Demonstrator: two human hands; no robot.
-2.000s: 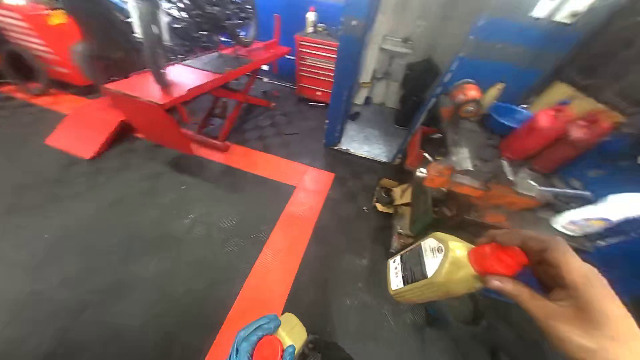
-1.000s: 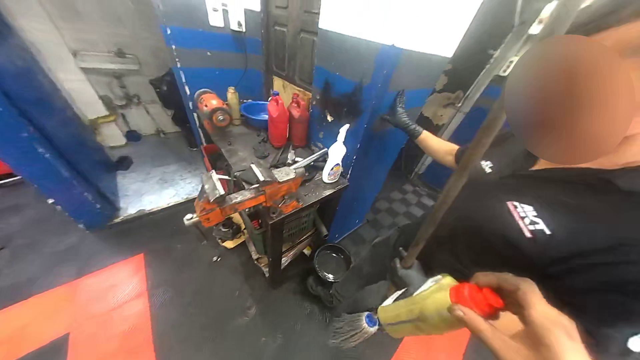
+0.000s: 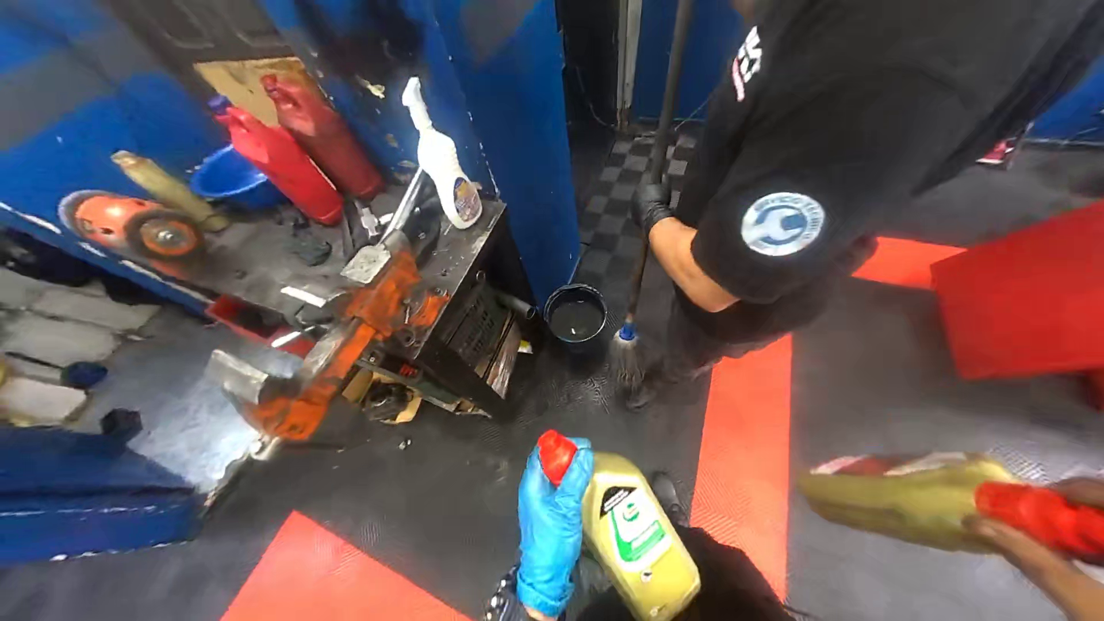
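Note:
My left hand [image 3: 550, 526], in a blue glove, grips a gold plastic oil bottle [image 3: 640, 539] by its neck and red cap at the bottom centre. That bottle leans, its green and white label facing up. At the right edge my right hand [image 3: 1035, 548], bare and partly out of view, is closed around the red cap end of a second gold bottle [image 3: 906, 500]. This one lies nearly level in the air and is blurred. The two bottles are apart.
A workbench [image 3: 466, 259] at left bears an orange vise [image 3: 345, 354], a bench grinder [image 3: 129, 226], red jugs [image 3: 289, 168] and a white spray bottle [image 3: 444, 164]. A black bucket [image 3: 576, 314] stands beside it. A person [image 3: 776, 155] holds a mop [image 3: 627, 354]; a red object [image 3: 1026, 293] is at right.
The view has swung right and down. The gloved left hand with its bottle, out of view one second ago, is in view again. The co-worker's raised gloved hand is no longer seen.

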